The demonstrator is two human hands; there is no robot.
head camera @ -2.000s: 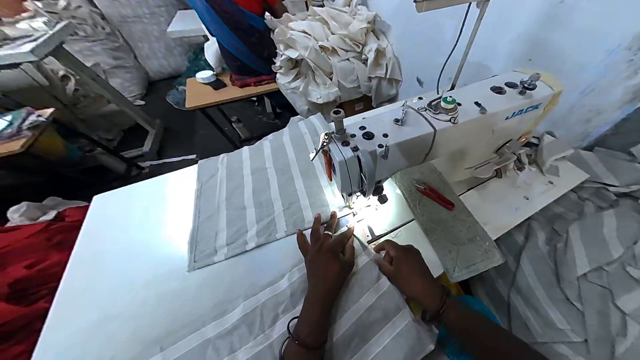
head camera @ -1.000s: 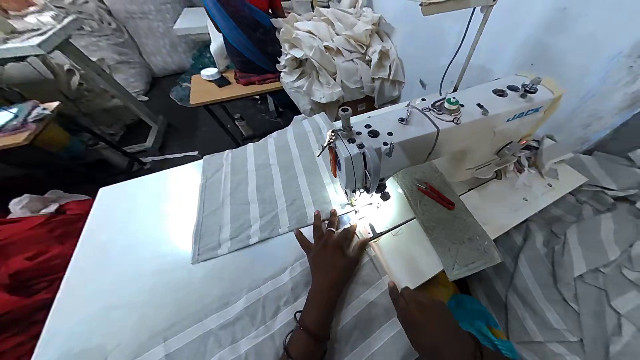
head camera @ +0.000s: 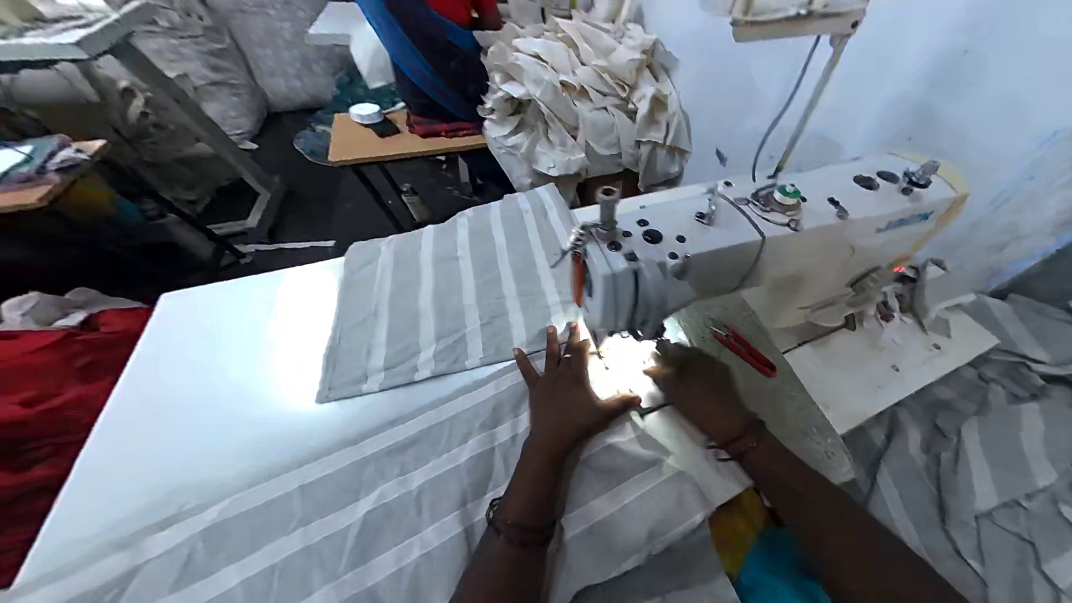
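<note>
My left hand [head camera: 571, 394] lies with spread fingers on grey-and-white striped fabric [head camera: 402, 494], just left of the needle area of a white industrial sewing machine [head camera: 687, 260]. The fabric runs from there toward me over the white table. My right hand [head camera: 697, 381] is at the right of the needle area, close under the machine head; its fingertips are blurred, and whether they hold anything cannot be told. Beyond my left hand a folded striped piece [head camera: 452, 293] lies flat on the table. Bright lamp light washes out the presser foot area.
Red-handled thread snips [head camera: 744, 350] lie on a grey plate right of the needle area. More striped fabric [head camera: 938, 469] is heaped at the right, red cloth [head camera: 67, 419] at the left. Behind stand a pile of cream cloth [head camera: 586, 100], a small wooden table [head camera: 402, 149] and a person [head camera: 444, 59].
My right hand has moved from the near fabric edge up to the right side of the needle area. My left hand stays on the fabric beside the needle area.
</note>
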